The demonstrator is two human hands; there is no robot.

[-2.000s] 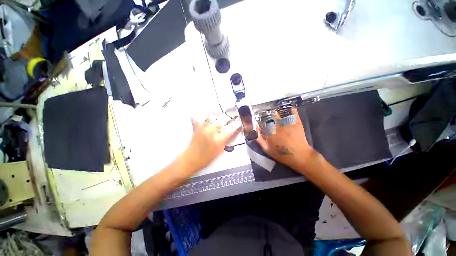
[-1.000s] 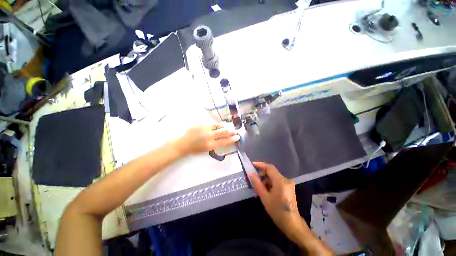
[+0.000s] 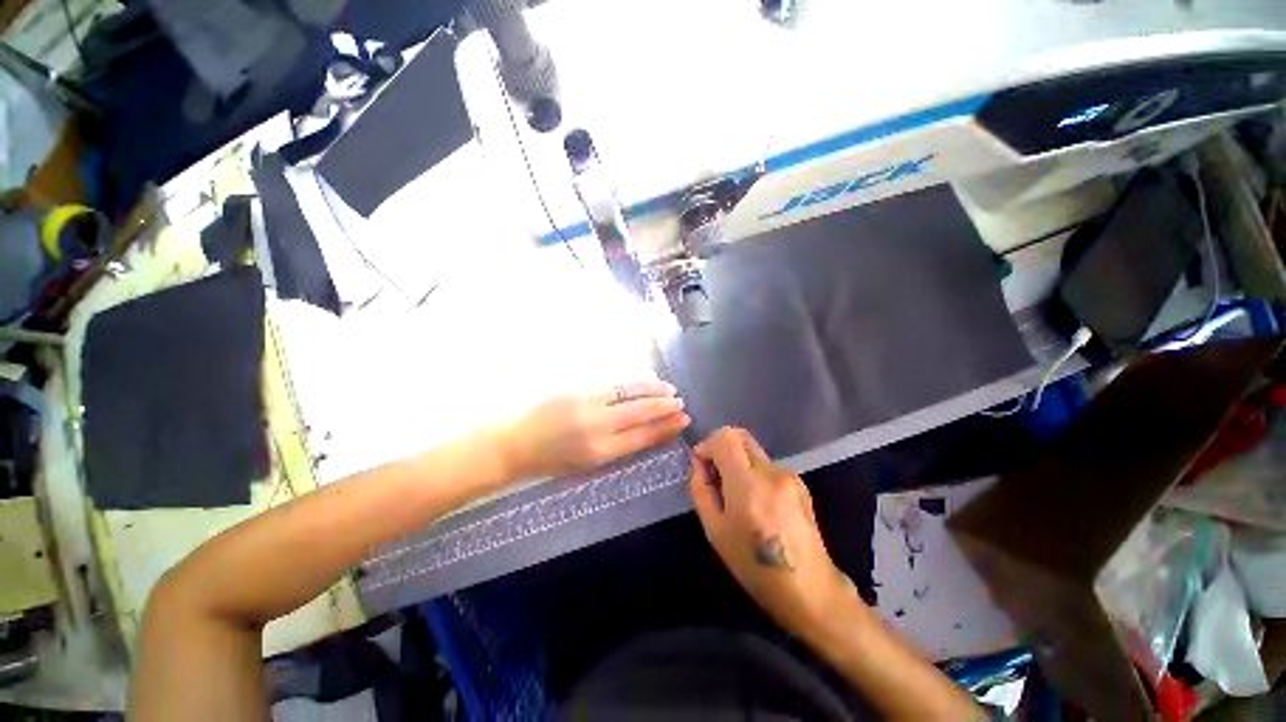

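A dark cut panel (image 3: 846, 317) lies flat under and right of the presser foot and needle area (image 3: 660, 289), which is washed out by glare. My left hand (image 3: 614, 426) lies flat with fingers together, its fingertips at the panel's left edge below the needle. My right hand (image 3: 748, 494) is at the panel's near left corner, thumb and fingertips pinched together on its edge. The strip seen earlier is hidden or too small to make out. The white machine head (image 3: 846, 148) with blue stripe and "JACK" lettering stands behind the panel.
Stacked dark panels (image 3: 176, 388) lie on the cream board (image 3: 303, 529) at left. A rectangular dark piece (image 3: 399, 127) and dark and light strips (image 3: 299, 233) lie at the table's far left. A printed ruler (image 3: 522, 525) runs along the near edge. An open cardboard box (image 3: 1051, 522) stands at lower right.
My left hand has moved from beside the needle down toward the near edge. My right hand left the panel's top, pulled at a light strip, and is now closed beside my left fingertips.
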